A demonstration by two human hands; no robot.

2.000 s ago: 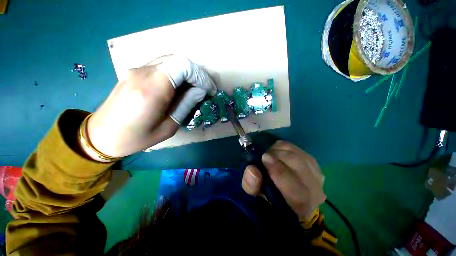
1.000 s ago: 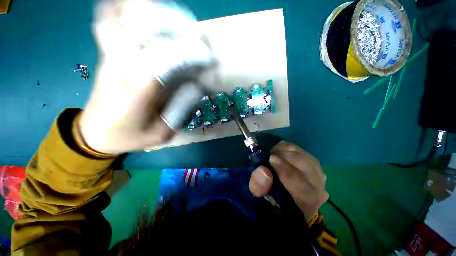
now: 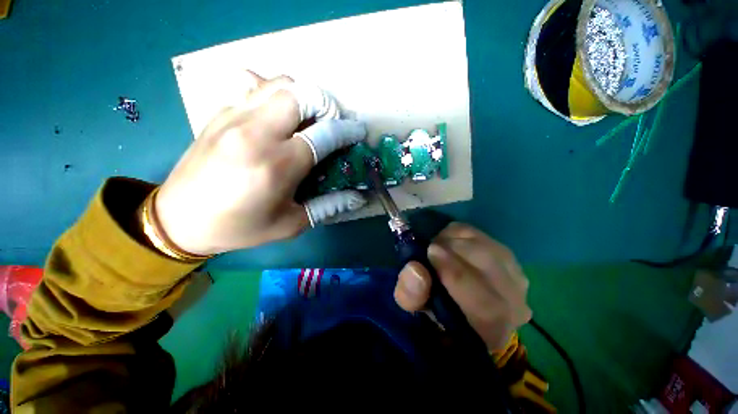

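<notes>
A green PCB panel (image 3: pixel 392 159) lies on a pale card (image 3: pixel 388 73). My left hand (image 3: pixel 243 166), with white finger cots, holds the panel's left part between thumb and fingers and covers its left end. My right hand (image 3: pixel 477 283) grips the black handle of a soldering iron (image 3: pixel 392 212) below the card. The iron's tip touches or nearly touches the panel near its middle, right of my left fingertips. A small pile of dark-silver components (image 3: pixel 128 108) lies on the mat left of the card.
A tape-roll-like ring (image 3: pixel 639 57) with silvery crumbs stands at the upper right. Thin green strips (image 3: pixel 628 166) lie beside it. A black box (image 3: pixel 716 129) is at the far right. The bench's front edge runs below the card; a red bag (image 3: pixel 18 295) shows at the lower left.
My left hand, blurred and lifted off the panel a second ago, has come back down and holds the panel's left part. The iron has stayed near the panel's middle.
</notes>
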